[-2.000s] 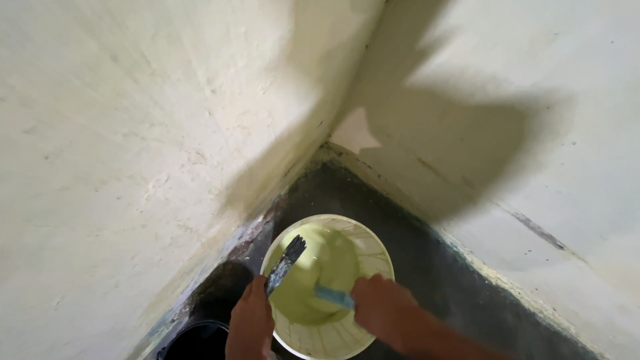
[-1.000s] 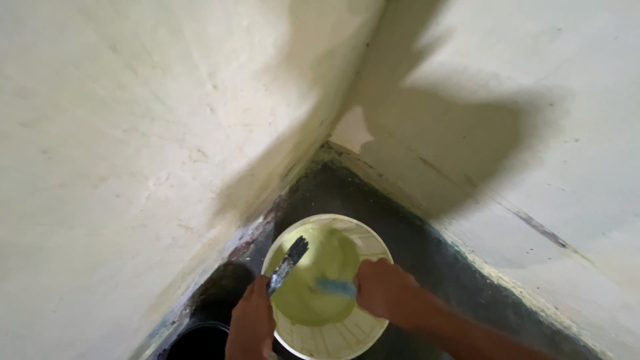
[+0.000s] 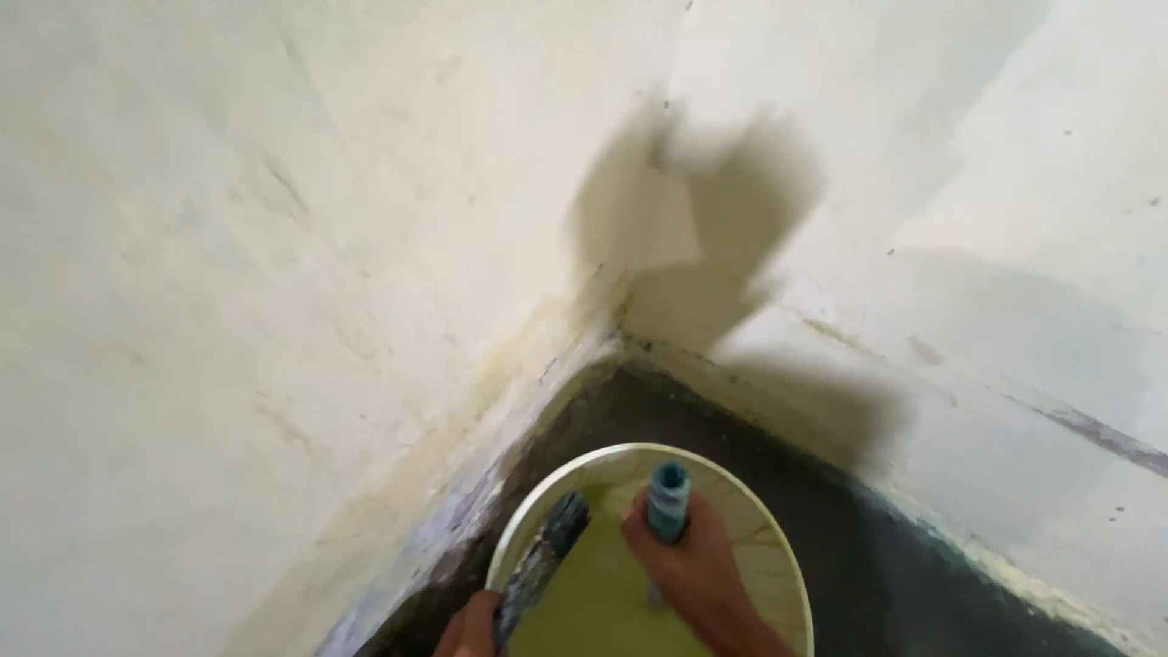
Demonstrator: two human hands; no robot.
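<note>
A round white bucket (image 3: 792,558) with yellow-green paint (image 3: 584,598) in it stands on the dark floor at the bottom middle. My left hand (image 3: 473,625), at the bucket's left rim, grips a dark, paint-crusted stick-like tool (image 3: 538,566) that slants up over the paint. Above the bucket's right half, my right hand (image 3: 698,566) is closed around a blue-green tube-shaped handle (image 3: 669,502), whose hollow end faces up. The lower part of that tool is mostly hidden behind the hand.
Two pale, stained walls, a left one (image 3: 274,301) and a right one (image 3: 1022,319), meet in a corner behind the bucket. Rough, flaking edges run along their feet. Dark floor (image 3: 849,547) shows around the bucket. Shadows fall across the corner.
The blue-green handle, earlier slanted low over the paint, now points up in my right hand. My left hand still holds the dark tool. The view has shifted, leaving the bucket lower in frame.
</note>
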